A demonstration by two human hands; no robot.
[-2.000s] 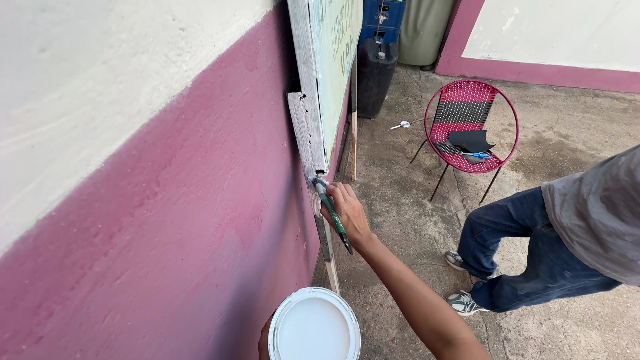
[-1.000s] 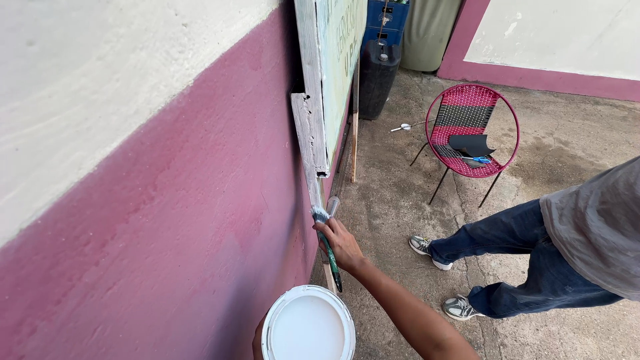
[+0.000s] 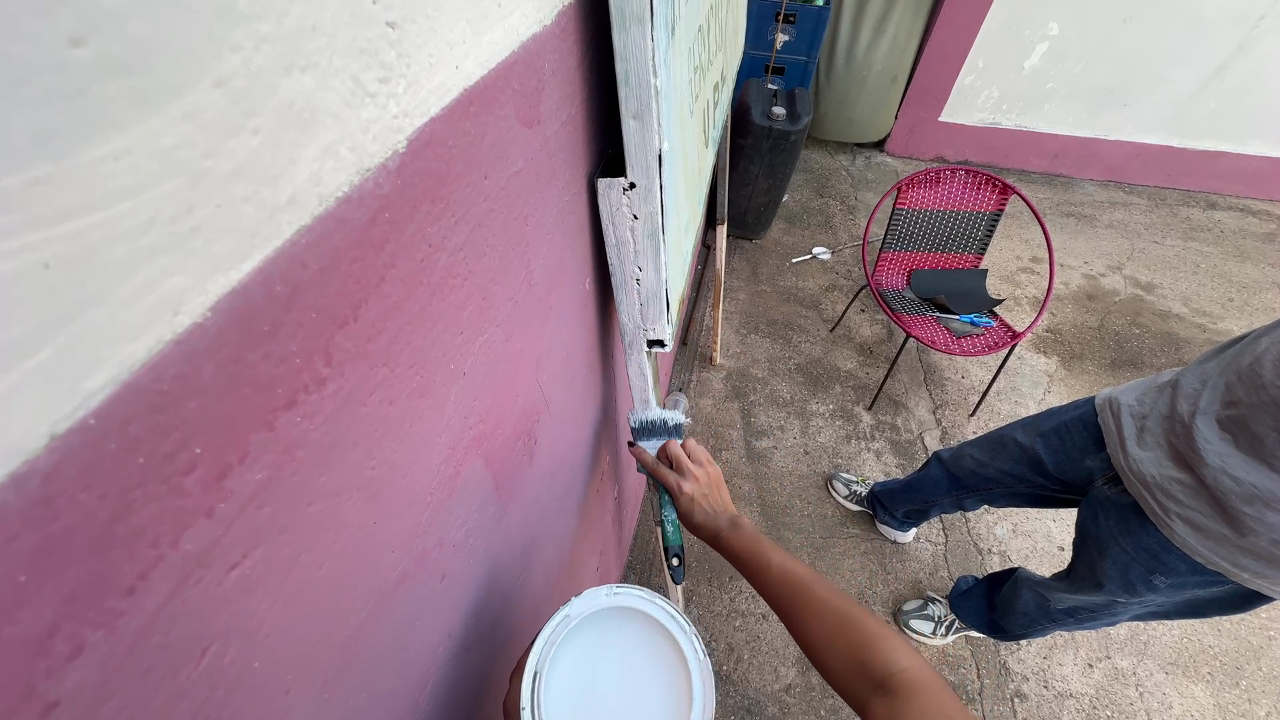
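Observation:
My right hand grips a paintbrush with a green and black handle; its dark bristles, tipped with white paint, meet a narrow wooden post beside the pink wall. The post is whitish above the brush, with bare-looking wood below it. Above stands the edge of a wooden-framed sign board that bears writing. At the bottom, my left hand holds an open can of white paint; most of that hand is hidden behind the can.
The pink and white wall runs close on the left. To the right, a person in jeans stands on the concrete floor. A woven chair holds scissors and black sheet material. Behind are a black jerrycan and blue crates.
My right hand and the brush have moved down the post from the lower corner of the sign frame. The other person's feet have shifted; one foot is now farther left.

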